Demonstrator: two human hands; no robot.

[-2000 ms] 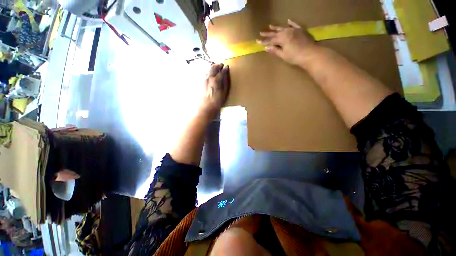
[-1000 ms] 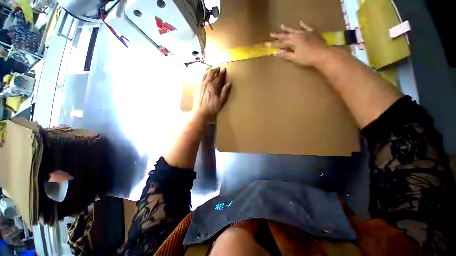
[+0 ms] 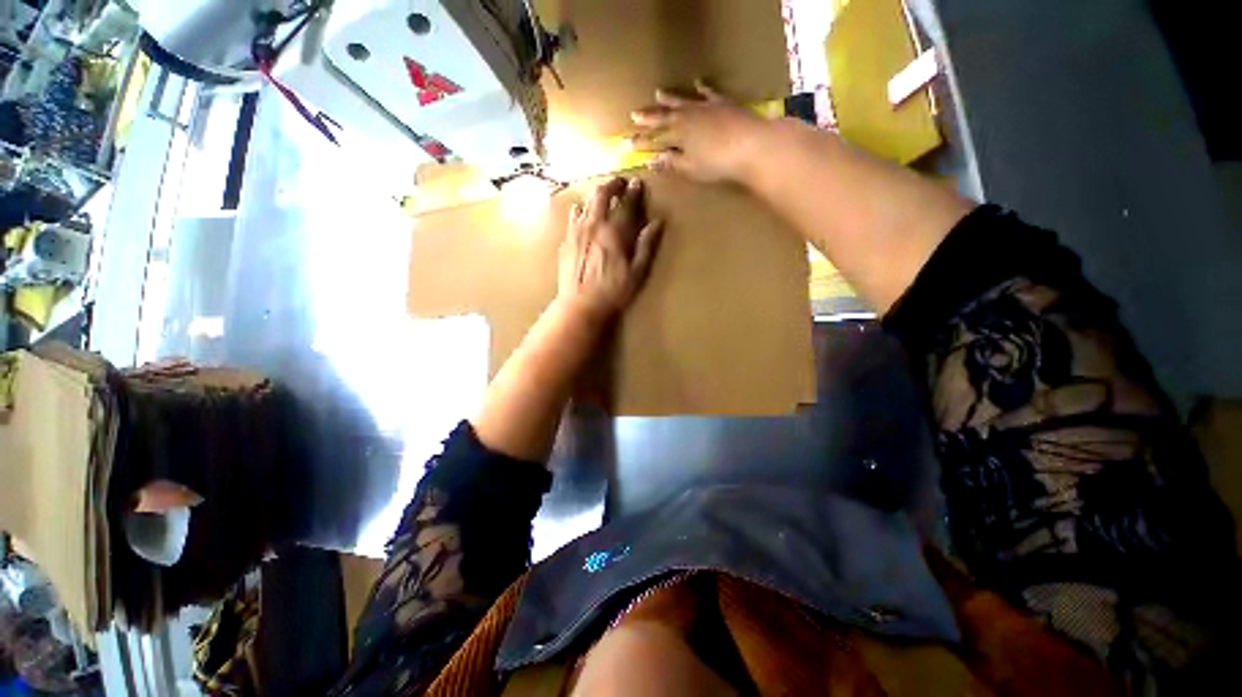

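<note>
A large brown cut panel [image 3: 722,300] lies flat on the shiny machine table, its notched edge to the left. A yellow strip [image 3: 599,166] lies across it, running right from the needle area; my right hand and forearm hide much of it. The white sewing machine head [image 3: 450,82] stands at top left, its needle area [image 3: 529,177] over the panel in strong glare. My left hand [image 3: 609,252] rests flat on the panel just below the strip, right of the needle. My right hand [image 3: 702,132] rests with spread fingers on the strip and panel. Neither hand grips anything.
A thick stack of brown panels [image 3: 198,477] stands at the left, with a white roll [image 3: 158,534] at its side. The mustard-yellow template end [image 3: 879,82] with a pale clip [image 3: 914,76] is at upper right. My grey apron [image 3: 736,565] is at the table's front edge.
The panel, yellow strip and template end have moved left, and more panel shows left of the needle. My right hand has moved left with them. My left hand is slightly further right than one second ago.
</note>
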